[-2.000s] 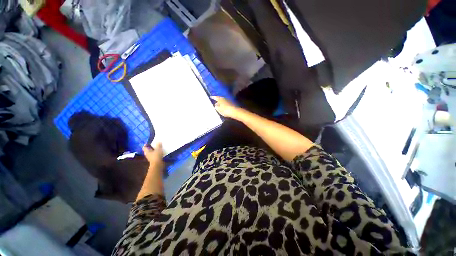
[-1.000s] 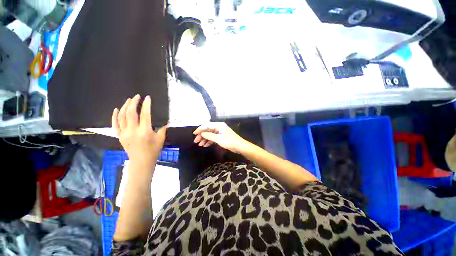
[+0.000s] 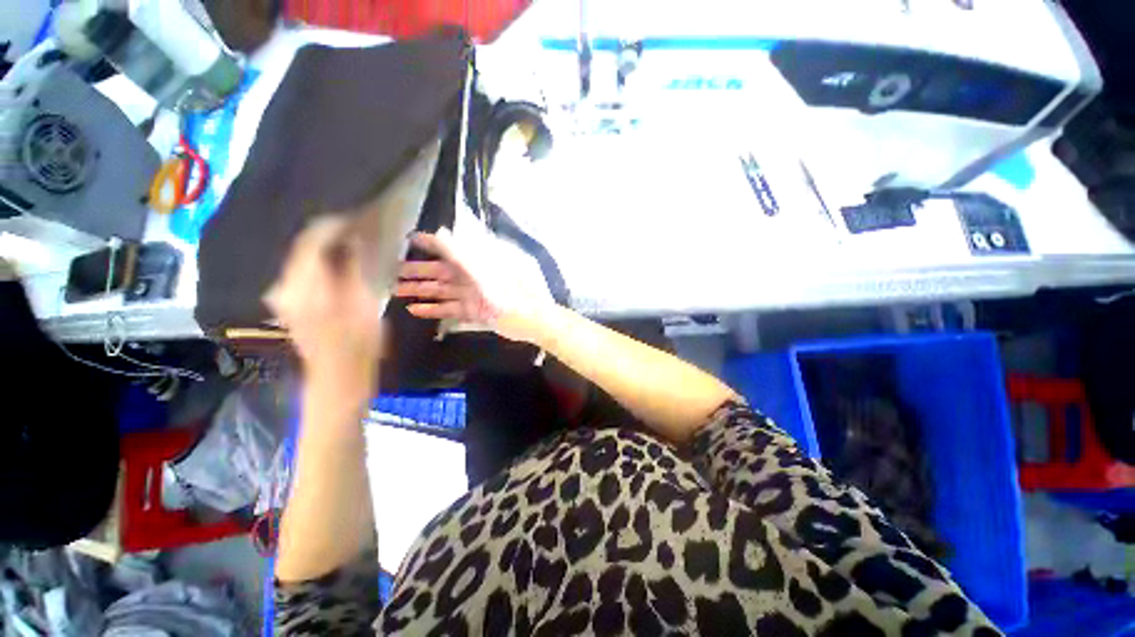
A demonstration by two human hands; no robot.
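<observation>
Dark cut panels (image 3: 299, 137) lie on the left part of the white machine table, their front edge at the table edge. My left hand (image 3: 330, 280) is blurred and holds the near right corner of the top panel, which is lifted and folded back, showing a pale underside. My right hand (image 3: 454, 286) is at the right edge of the panels, palm side showing, fingers spread; no thing is seen in its grasp. A white sheet (image 3: 417, 479) lies on the blue crate below the table, partly behind my left forearm.
The sewing machine (image 3: 921, 93) stands behind and right. A black coiled tape (image 3: 517, 125) lies beside the panels. Scissors (image 3: 181, 181) and a grey box with a fan grille (image 3: 62, 149) are at left. A blue bin (image 3: 983, 460) with dark cloth stands below right, near red stools.
The view has swung from the blue crate up to the table. Since one second ago, my left hand has lifted the top panel's corner, and my right hand has moved up and left to the panels' edge.
</observation>
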